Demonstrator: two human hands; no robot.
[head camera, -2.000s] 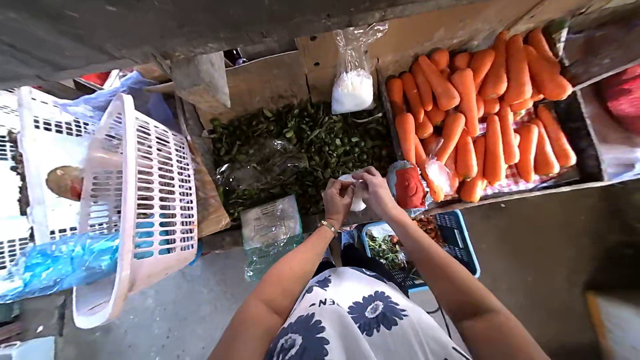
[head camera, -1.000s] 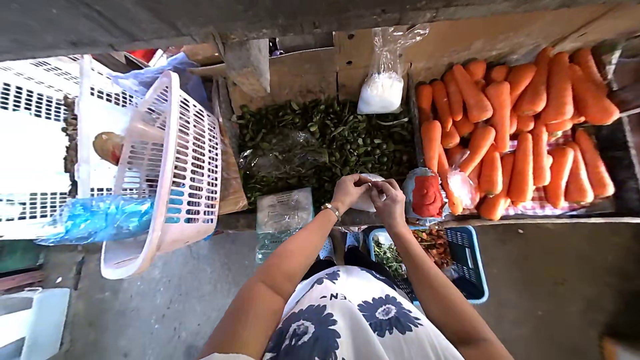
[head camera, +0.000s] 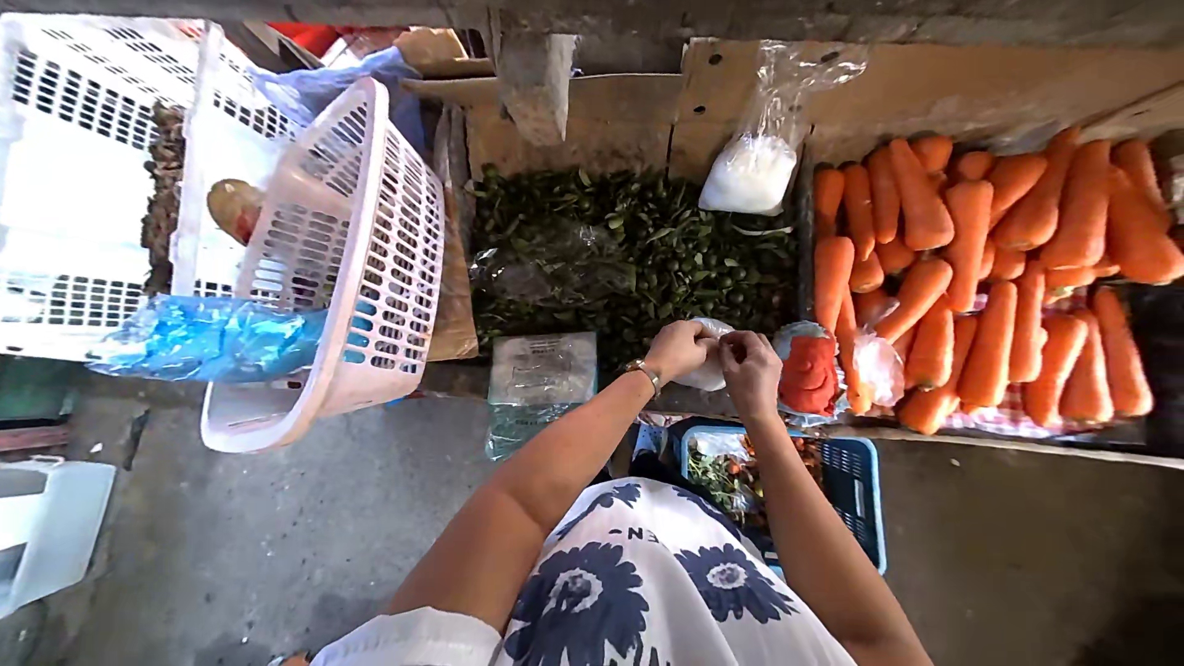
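Note:
My left hand (head camera: 683, 351), with a watch or bracelet at its wrist, and my right hand (head camera: 749, 365) meet at a small clear plastic bag with white contents (head camera: 708, 372). The fingers of both pinch its upper part. Just beyond lies a bin of small green citrus fruits with leaves (head camera: 684, 250), partly under clear plastic. A tied clear bag of white contents (head camera: 751, 174) rests at the bin's back. Right of my right hand is a red item in a plastic bag (head camera: 810, 375).
Carrots (head camera: 969, 231) fill the right bin. Stacked plastic bags (head camera: 544, 370) lie on the front edge. At left a pink plastic basket (head camera: 400, 240) leans out beside a blue plastic bag (head camera: 222, 342). A blue crate (head camera: 851, 481) with vegetable scraps sits below, near my legs.
Both hands stay together at the small bag, with small shifts of the fingers. The view has moved somewhat.

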